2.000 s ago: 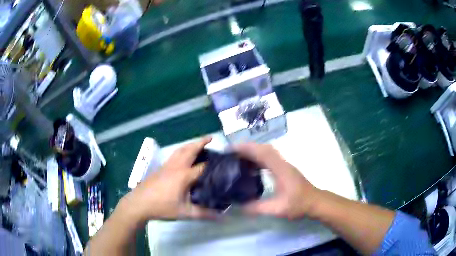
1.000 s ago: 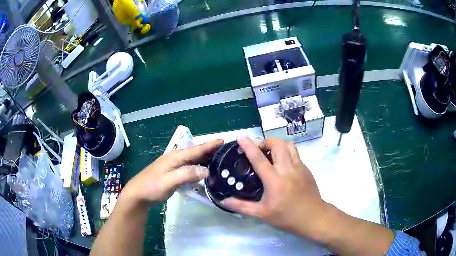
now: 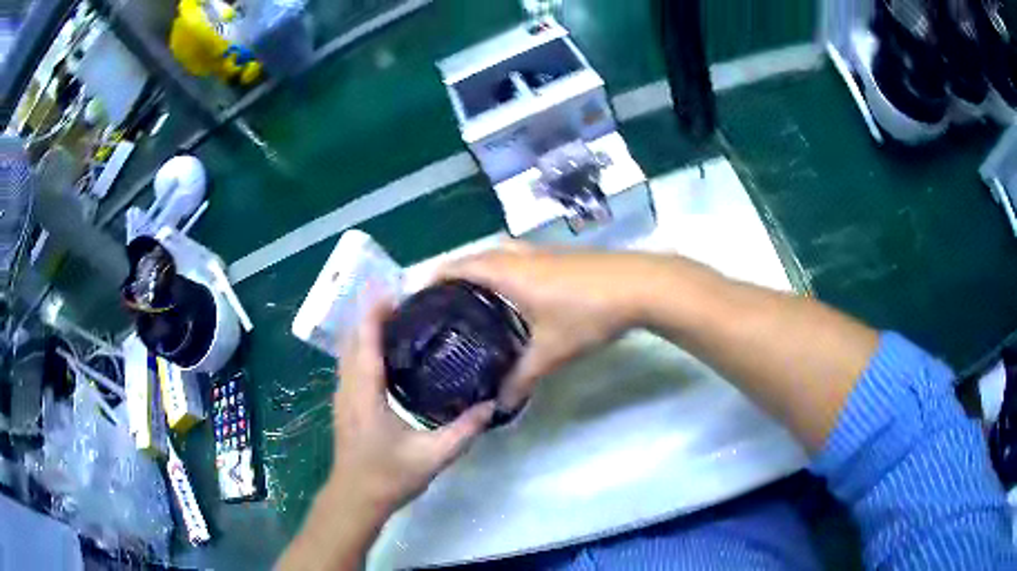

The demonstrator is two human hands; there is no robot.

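A dome camera lies in front of me, its glossy black front shell (image 3: 452, 348) facing up with a ribbed, slotted patch in view and a thin white rim of the housing below. Its white wall-mount bracket (image 3: 348, 288) sticks out to the upper left over the mat's edge. My left hand (image 3: 385, 429) grips the shell's left and lower side, thumb at the lower edge. My right hand (image 3: 535, 301) curves around its top and right side. The white mat (image 3: 602, 424) is under it. The hands are slightly blurred.
The automatic screw feeder (image 3: 546, 134) stands beyond the mat. The electric screwdriver (image 3: 685, 67) hangs to its right, its lower end visible. Unfinished camera units stand at left (image 3: 184, 318) and upper right (image 3: 909, 84). Small cartons (image 3: 178, 390) and a remote control (image 3: 233, 435) lie left.
The black shell has turned: its three pale round spots no longer show, and a slotted patch does. My right hand has moved to its top and right side. The view has shifted.
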